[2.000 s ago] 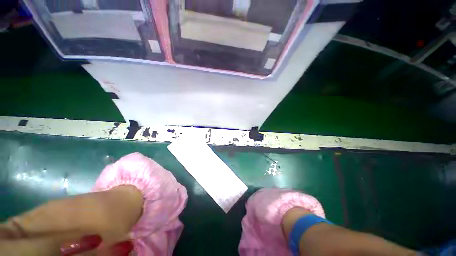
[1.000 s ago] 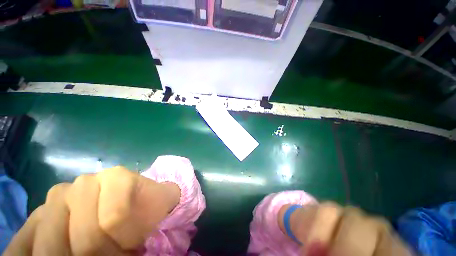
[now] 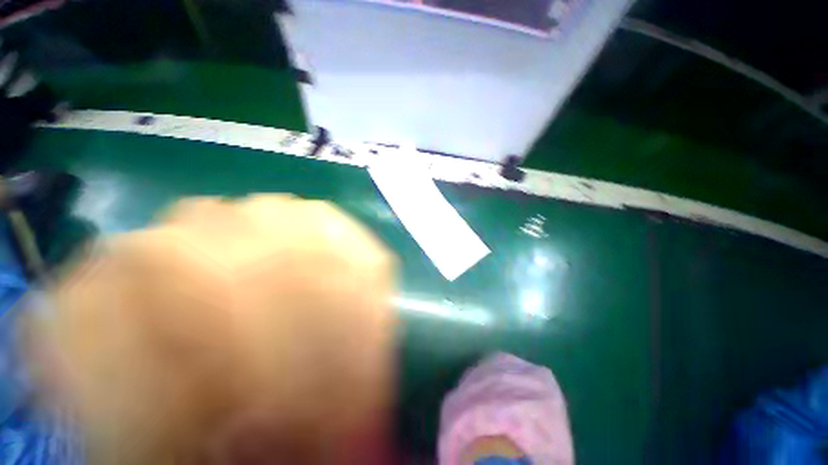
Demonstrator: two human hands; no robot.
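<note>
A long white strip (image 3: 431, 222) lies slanted on the glossy green bench (image 3: 581, 300), its far end over the worn white rail. My left hand (image 3: 236, 327) is large and badly blurred close to the camera at the lower left; its fingers and anything in them cannot be made out. Only a bit of my right wrist with a blue band (image 3: 501, 460) shows at the bottom edge, below a pink gathered cuff (image 3: 504, 400). My right hand itself is cut off by the edge.
A white board (image 3: 427, 82) with a framed sheet, cut off at the top, stands behind the white rail (image 3: 581, 189). Small white marks or glare (image 3: 534, 225) show right of the strip. Blue sleeves or cloth of neighbours (image 3: 790, 422) show at both lower sides. Dark items lie at far left.
My left hand has come closer to the camera and fills more of the lower left. My right hand has dropped out below the picture. The view has tilted down, so the board sits higher.
</note>
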